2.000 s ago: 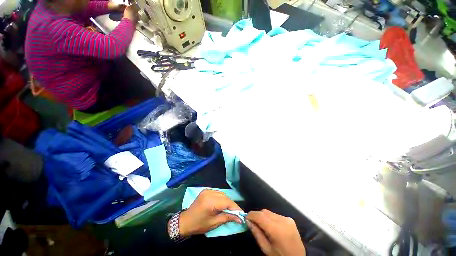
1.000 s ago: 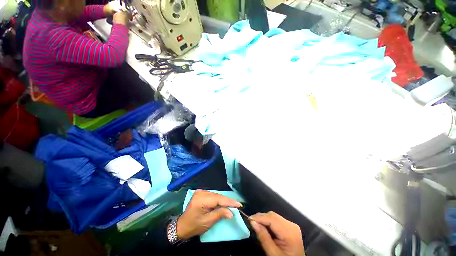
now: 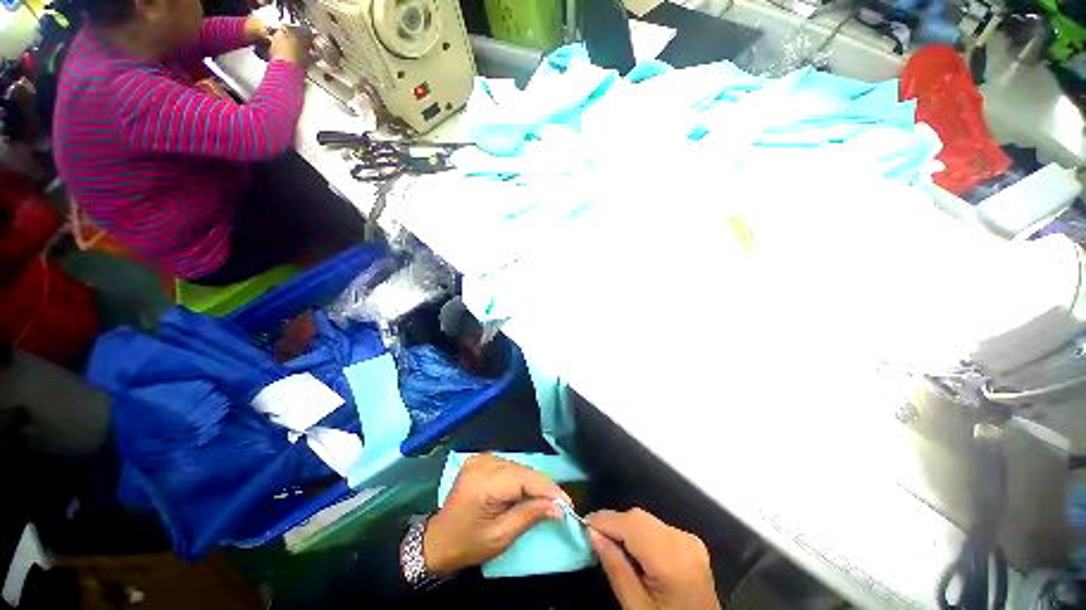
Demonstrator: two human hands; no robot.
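Note:
My left hand (image 3: pixel 482 515), with a patterned band at the wrist, pinches the upper edge of a light-blue cut fabric piece (image 3: pixel 536 551) over my lap, at the bottom centre. My right hand (image 3: pixel 649 558) is just to its right, thumb and forefinger closed on a tiny, thin dark tool. The tool's tip reaches the fabric edge at my left fingertips. It is too small to tell what kind of tool it is.
The white table (image 3: pixel 715 500) runs diagonally at the right, with a light-blue fabric pile (image 3: pixel 762 113). A blue crate (image 3: pixel 476 399) holds royal-blue fabric (image 3: pixel 191 411). Black shears (image 3: pixel 982 524) lie at lower right. A person (image 3: pixel 179 131) works at a sewing machine (image 3: pixel 405 54).
My left fingertips have closed on the fabric edge, where the thumb and finger were apart a second ago. The right hand has shifted slightly left. The other person's arms have moved a little.

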